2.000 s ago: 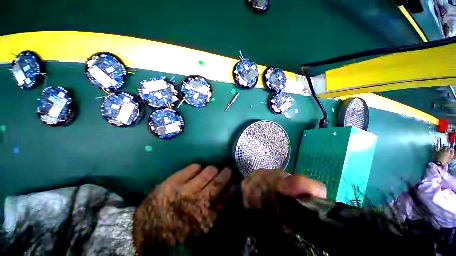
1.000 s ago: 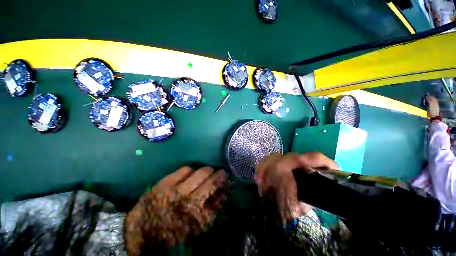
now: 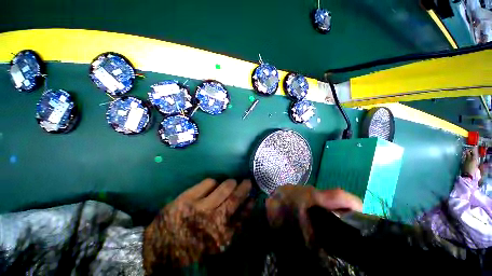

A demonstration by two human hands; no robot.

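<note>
My right hand [image 3: 307, 210] is closed around a thick black electric screwdriver [image 3: 367, 242], at the near edge of the round screw dish [image 3: 282, 160]. My left hand [image 3: 202, 226] lies left of it, palm down, fingers pointing forward; its fingertips and anything under them are dark and hidden. The driver's tip is not visible. Several round circuit board modules with blue boards, such as this one [image 3: 178, 131], lie on the green surface beyond my hands. A thin silver pin [image 3: 251, 109] lies between the module groups.
A green box [image 3: 350, 167] stands right of the dish, with a second dish [image 3: 380, 124] behind it. A yellow strip [image 3: 162, 51] and a yellow post [image 3: 421, 78] with a black cable lie beyond. One module [image 3: 322, 20] is on the far green area. A person's pink sleeve [image 3: 472, 210] shows at right.
The screwdriver and my right hand have dropped lower and nearer my left hand than one second ago. The far module has shifted right. The other person's arm has pulled back.
</note>
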